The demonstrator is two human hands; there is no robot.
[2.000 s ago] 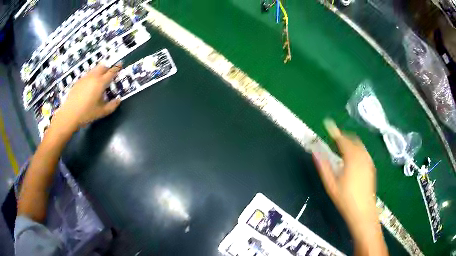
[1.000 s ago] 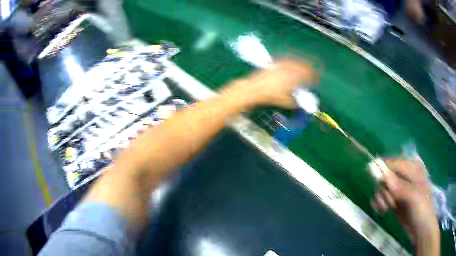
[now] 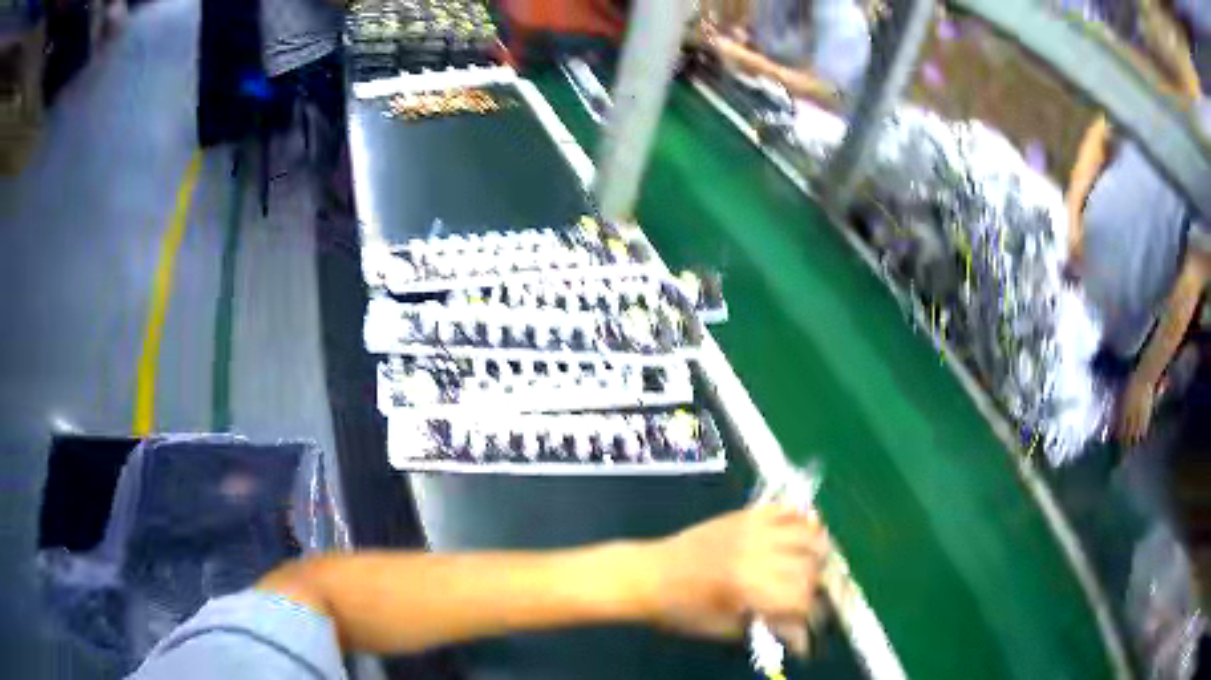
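My left hand is closed around a white bundle, which looks like a bagged power cord. Part of it sticks out above the fist and part below, with a bit of yellow at the lower end. The hand is over the pale rail, near the bottom of the view. Several white power strip housings lie in rows across the dark bench, beyond my forearm. Their open sides show dark insides with white blocks. My right hand is not in view.
Copper strips lie on the bench's far part. The green conveyor belt curves along the right of the pale rail. A heap of bagged cords and people are beyond it. A lined bin stands at lower left.
The view has swung left along the bench. My left hand, earlier reaching over the belt, is now at the rail, closed on the white bundle. My right hand has left the view.
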